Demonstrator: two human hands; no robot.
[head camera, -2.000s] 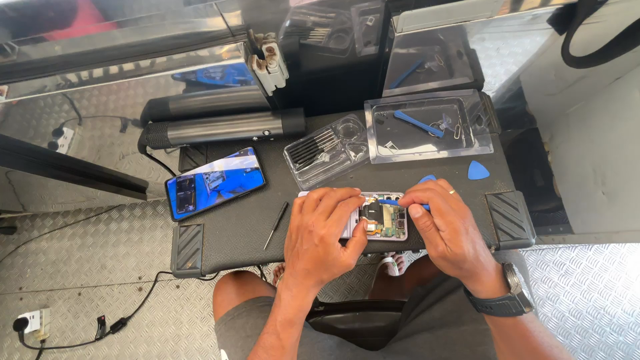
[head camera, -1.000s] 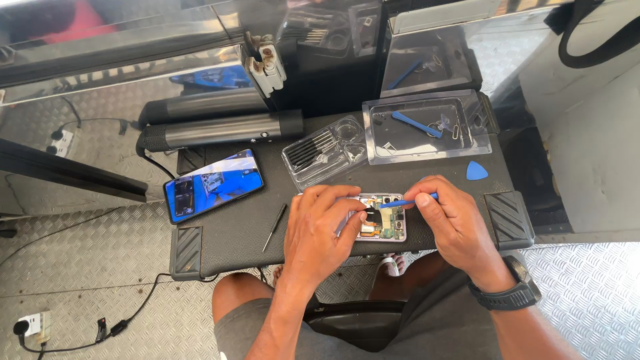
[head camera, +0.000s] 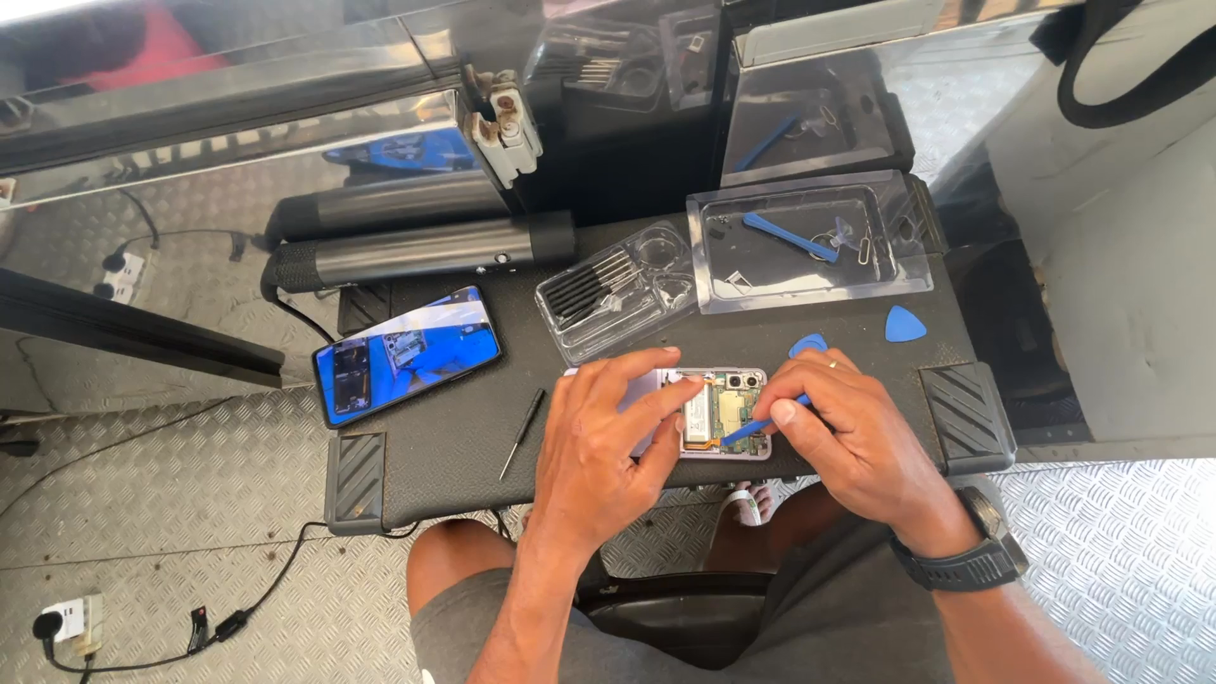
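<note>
An opened smartphone (head camera: 731, 414) lies on the black case, its battery, circuit board and camera lenses exposed. My left hand (head camera: 608, 437) rests over its left part, fingers curved and touching it near the battery. In my right hand (head camera: 845, 418) is a blue plastic pry tool (head camera: 765, 427), its tip at the lower part of the board beside an orange flex cable. One blue triangular pick (head camera: 808, 344) lies just behind my right hand, and another blue pick (head camera: 905, 324) is farther right. A small black screwdriver (head camera: 522, 433) lies left of my left hand.
A second phone (head camera: 407, 355) with a lit screen lies at the left. Behind are a clear tray of screwdriver bits (head camera: 598, 290), a clear plastic tray (head camera: 807, 302) holding a blue pry bar (head camera: 788, 237), and a metal cylindrical device (head camera: 427, 249). A black cable (head camera: 285, 570) crosses the floor.
My right hand has shifted so the blue tool's tip is lower on the board. The blue pick behind that hand, hidden one second ago, shows again.
</note>
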